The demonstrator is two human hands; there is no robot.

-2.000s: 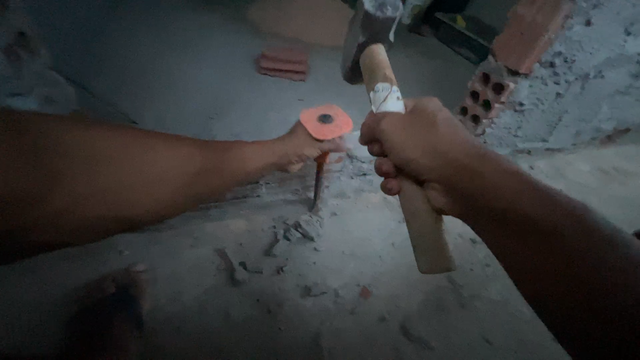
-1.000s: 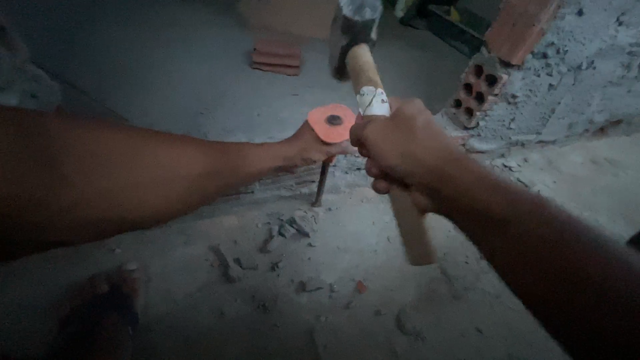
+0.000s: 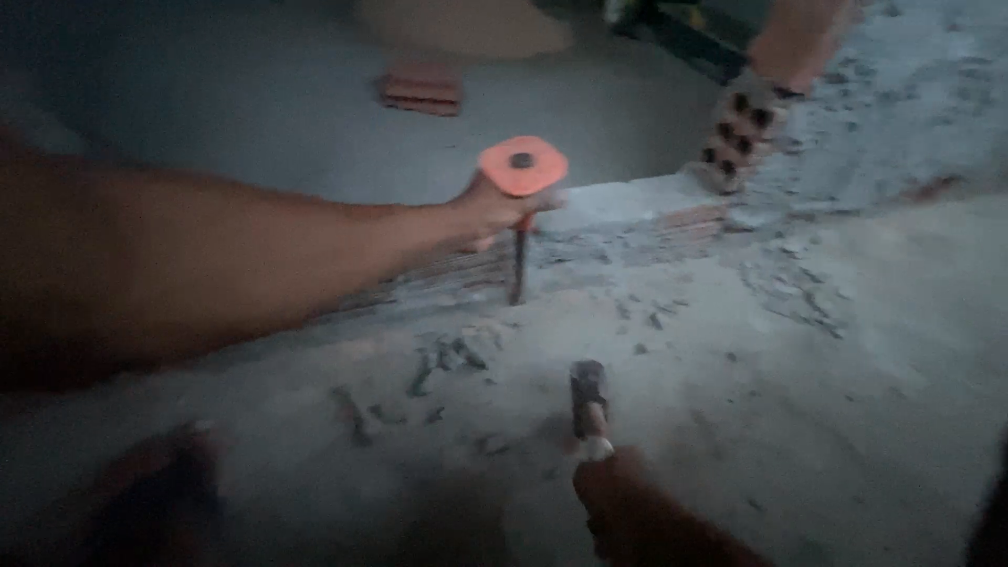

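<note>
My left hand (image 3: 500, 209) grips a chisel (image 3: 518, 264) just under its orange hand guard (image 3: 523, 165). The chisel stands nearly upright, its tip down at the foot of a low ledge of broken brick and mortar (image 3: 622, 232). Low in the view, my right hand (image 3: 618, 492) is closed on a hammer (image 3: 589, 398) by the handle, near a white wrapping. The hammer's head is over the floor, below and to the right of the chisel, apart from it. Motion blurs the hammer and right hand; most of the handle is hidden.
Mortar chips (image 3: 449, 354) lie scattered on the concrete floor. A hollow brick (image 3: 736, 138) with several holes is set at the end of the rough wall (image 3: 906, 118). Beyond the ledge are stacked red pieces (image 3: 421, 93) and a sandy heap (image 3: 472, 27). A foot (image 3: 169, 480) is at lower left.
My right hand and the hammer have dropped from beside and above the chisel to low in the view. My left hand still holds the chisel upright.
</note>
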